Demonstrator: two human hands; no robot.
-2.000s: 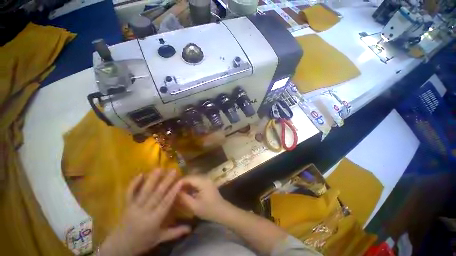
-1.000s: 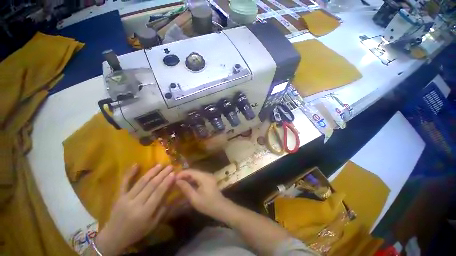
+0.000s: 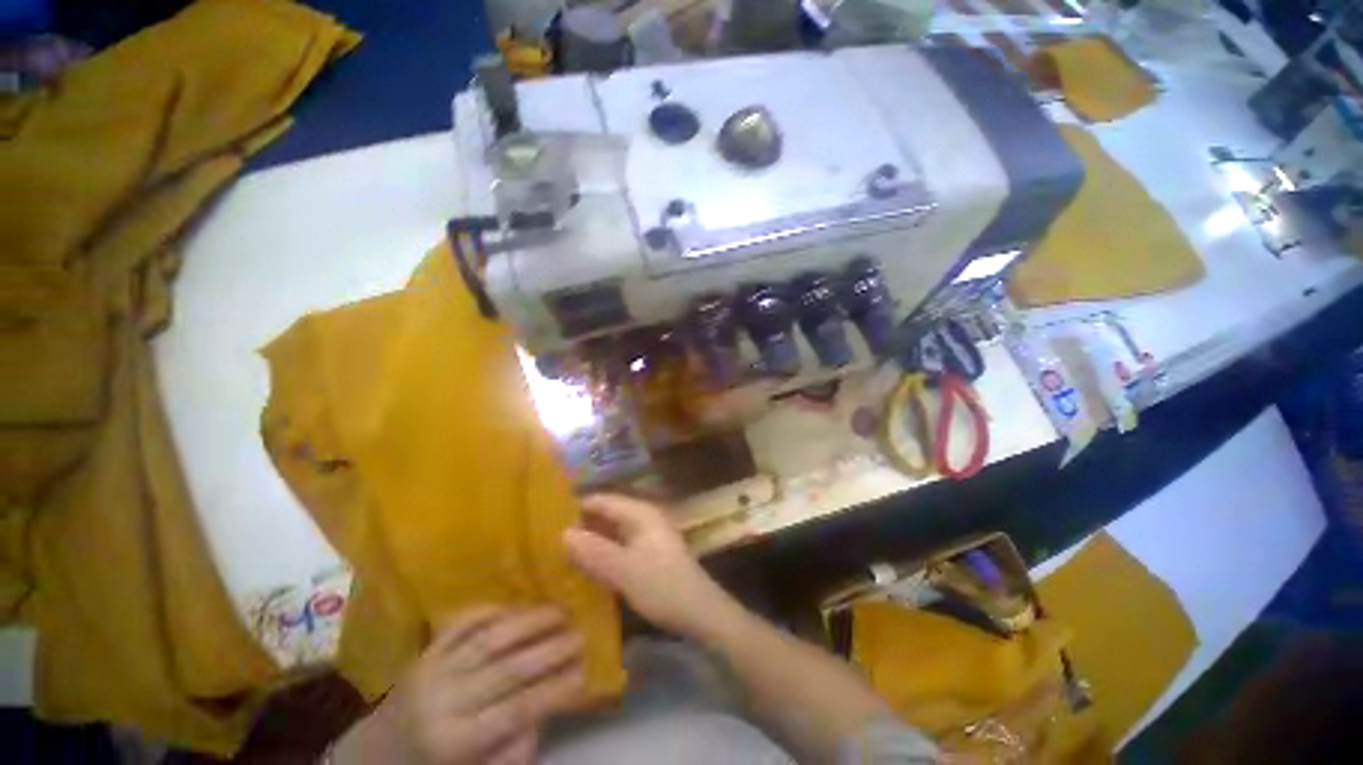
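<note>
A mustard-yellow garment panel lies on the white table left of the needle area and hangs over the front edge. The white overlock machine stands behind it, its presser foot area brightly lit beside the cloth's right edge. My left hand lies on the cloth's near end, fingers bent over it; its grip is partly hidden. My right hand is at the cloth's right edge, thumb and fingertips close together on it, below the needle area.
A big mustard bundle drapes at the left. Red and yellow scissors loops lie right of the machine, dark handles just above. A brown box with yellow cloth sits below the edge. Cut pieces lie beyond the machine and on a white board.
The view has shifted, so the machine appears further right. The cloth has come clear of the needle area, lying to its left. My left hand has moved down towards the cloth's near end.
</note>
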